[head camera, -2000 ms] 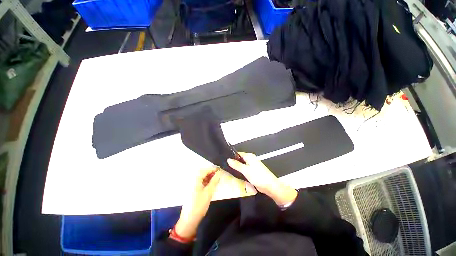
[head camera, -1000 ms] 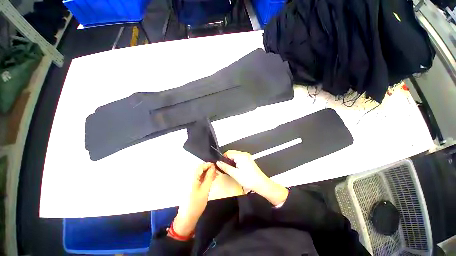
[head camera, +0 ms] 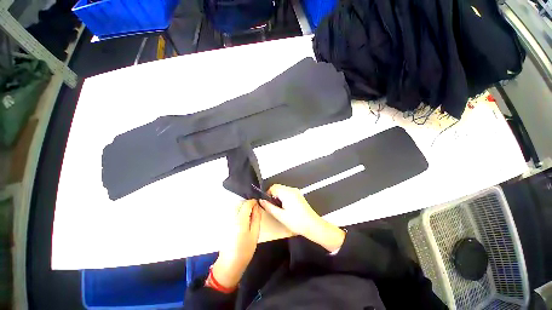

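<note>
My left hand (head camera: 239,239) pinches the near end of a small black fabric piece (head camera: 243,172) at the front of the white table. My right hand (head camera: 296,211) is at the same spot, closed around snips (head camera: 264,194) whose thin blades meet the fabric edge; the handles are mostly hidden in the fist. The far end of the piece rests by a pile of dark grey stacked panels (head camera: 224,130). A slotted panel (head camera: 375,163) lies flat to the right, partly behind my right hand.
A heap of black sewn fabric (head camera: 411,54) with loose threads covers the table's back right. A grey-white basket (head camera: 427,257) holding a round black object (head camera: 469,258) stands at right. Blue bins are below the near left edge (head camera: 134,287) and beyond the table (head camera: 127,17).
Both hands have drawn close together at the fabric's near end and shifted slightly left. The held piece hangs narrower and more folded. The view has shifted slightly.
</note>
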